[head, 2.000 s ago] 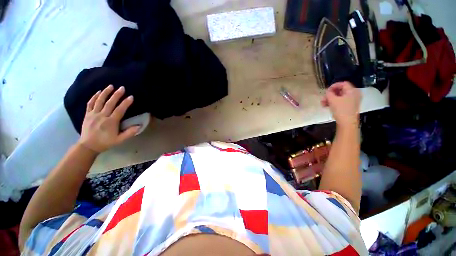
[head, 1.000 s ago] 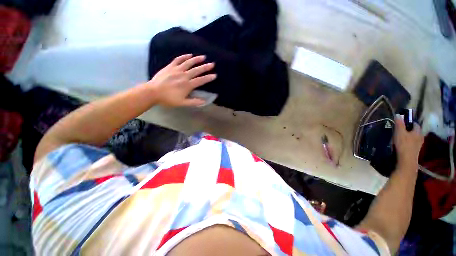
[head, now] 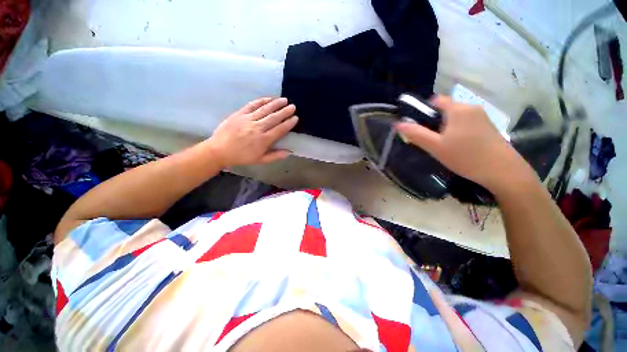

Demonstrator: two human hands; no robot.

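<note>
The black garment (head: 337, 82) lies over the rounded end of the long white padded sleeve board (head: 165, 74), with a narrow part running up to the far edge of the view. My left hand (head: 253, 132) lies flat, fingers spread, on the board and the garment's left edge. My right hand (head: 467, 141) grips the handle of the steam iron (head: 392, 155). The iron is slightly blurred, its metal-rimmed tip at the garment's near right edge. Whether its soleplate touches the cloth I cannot tell.
Behind my right hand are the partly hidden white block (head: 481, 106) and the dark iron rest (head: 537, 144). The small snips (head: 476, 216) lie near the table's front edge. A hose curves at the right. A small red triangle (head: 476, 7) and a dark red brush (head: 615, 69) lie farther off.
My right hand has lifted the iron from beside the dark rest and brought it left to the garment. The garment lies flatter, and more of the white board shows. The view has shifted left.
</note>
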